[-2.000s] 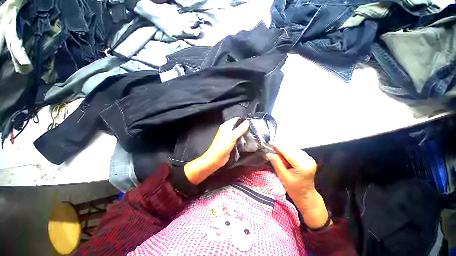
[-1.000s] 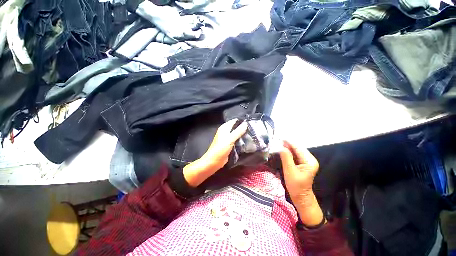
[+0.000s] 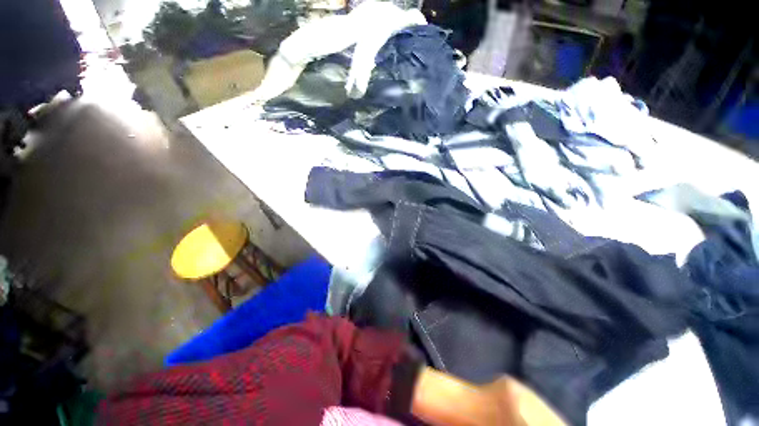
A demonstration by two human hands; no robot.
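The near-black denim jacket (image 3: pixel 516 274) lies across the table edge at the centre and lower right, with pale stitching. Its sleeve (image 3: pixel 358 188) reaches out to the left on the table. My left hand (image 3: pixel 491 401) is blurred and cut off by the bottom edge, beside the lower part of the jacket; its fingers and anything in them cannot be seen. My right hand is out of the picture.
A white table (image 3: pixel 250 158) bears pale denim garments (image 3: pixel 524 154) and a dark denim heap (image 3: pixel 420 79) beyond the jacket. Bluer denim (image 3: pixel 724 274) lies at right. A yellow-topped stool (image 3: pixel 208 250) and a blue object (image 3: pixel 258 314) stand left of the table. A cardboard box (image 3: pixel 223 76) is behind.
The view has swung left and up, showing the floor and far table end. My right hand has left the picture, and my left hand now sits at the bottom edge, mostly cut off.
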